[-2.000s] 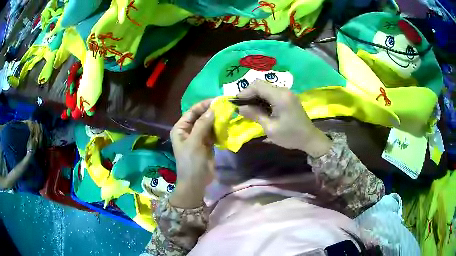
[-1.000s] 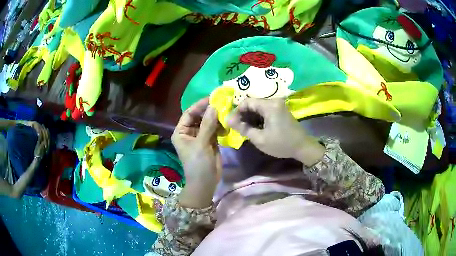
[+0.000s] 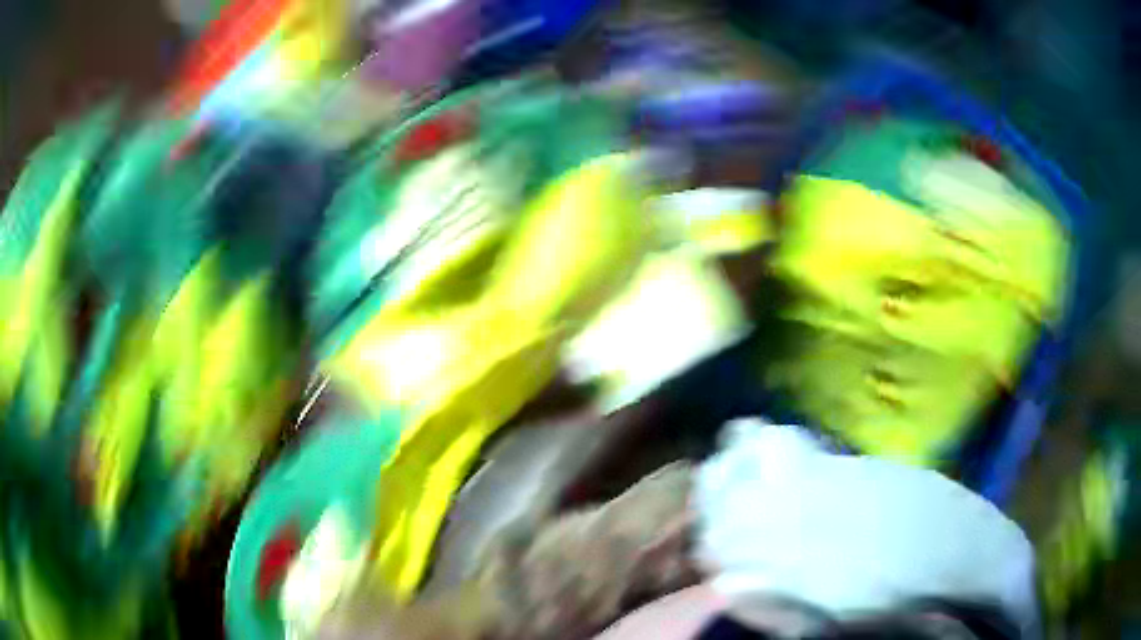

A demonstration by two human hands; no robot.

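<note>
The whole view is strongly blurred. The green plush hat [image 3: 307, 481] lies at the lower left, cut off by the bottom edge, with its red rose [image 3: 278, 560] and part of its white face patch [image 3: 319, 581] showing. Its yellow band [image 3: 432, 488] runs up to the right. My right sleeve [image 3: 613, 538] reaches in beside the hat. A skin-toned smear at its end, by the bottom edge, looks like my right hand [image 3: 432, 615]; its fingers and anything in them cannot be made out. My left hand is out of the picture. No snips can be made out.
Another green hat [image 3: 344, 275] with yellow flaps lies beyond, next to a pale paper tag [image 3: 657, 328]. A blue crate [image 3: 1020, 444] at the right holds green and yellow hats [image 3: 913, 263]. More hats [image 3: 138, 213] are heaped at the left. A white bundle [image 3: 863, 525] is near my lap.
The view has swung to the right, so the worked hat has shifted to the lower left. My left hand has left the picture, and the blue crate at the right has come in.
</note>
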